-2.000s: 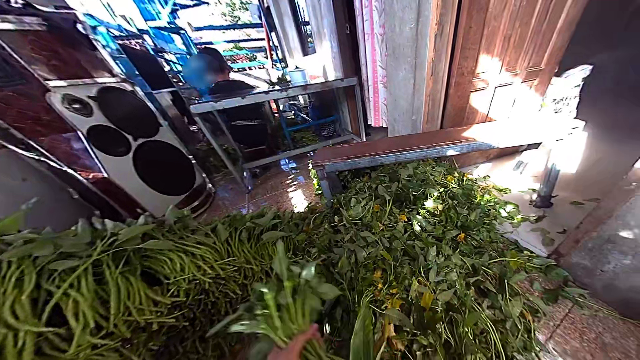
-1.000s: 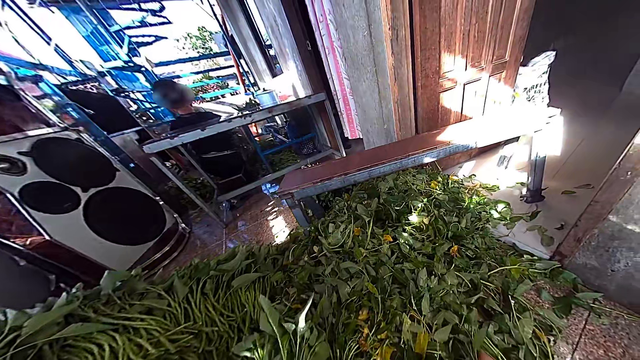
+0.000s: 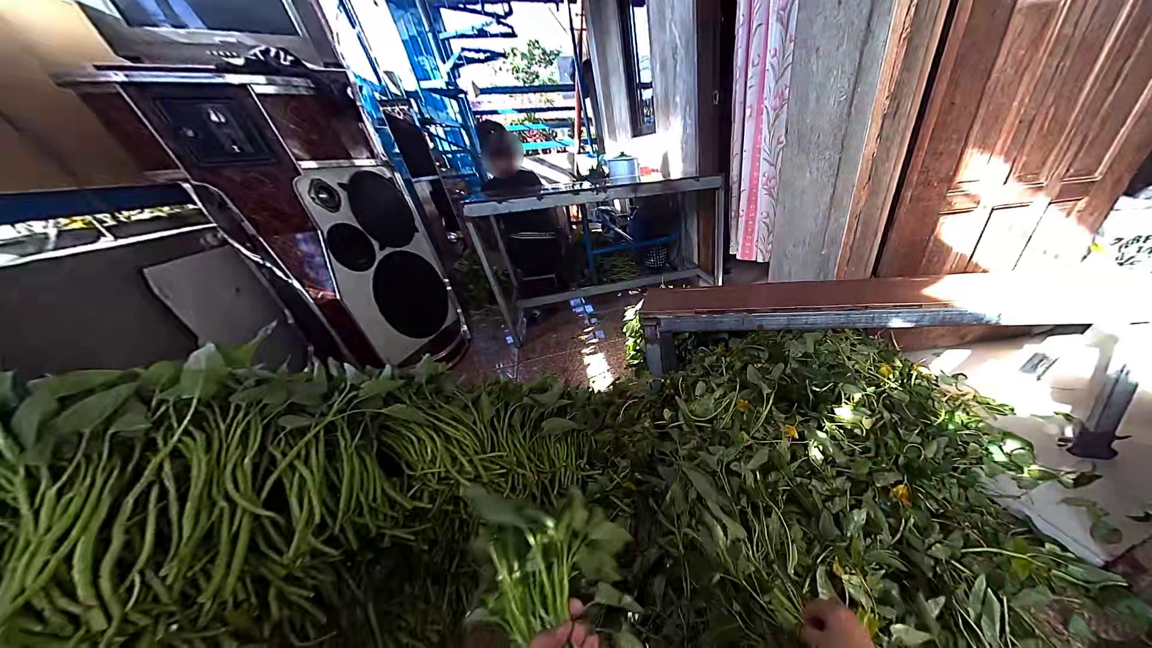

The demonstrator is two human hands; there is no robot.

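Observation:
At the bottom middle my left hand (image 3: 569,630) is closed around the stems of a small leafy bunch of greens (image 3: 535,562), whose leaves point up and away. My right hand (image 3: 832,623), partly cut off by the lower edge, has its fingers curled down at the large loose heap of leafy green stems (image 3: 774,477); whether it grips a stem cannot be seen. Yellow leaves show here and there in that heap. Bundled greens with long pale stems (image 3: 216,495) lie side by side on the left, leaves toward the far edge.
A brown-topped bench (image 3: 810,295) stands behind the heap. Beyond the greens are a metal-framed table (image 3: 594,191) and a seated person (image 3: 513,180). A tall speaker (image 3: 382,261) and cabinet stand at the left. At the right are a wooden door (image 3: 999,162) and a pale floor patch (image 3: 1053,369).
Both hands are in view now, while neither shows one second ago. The view has swung left since then. Two seconds ago a hand held a leafy bunch near the bottom middle.

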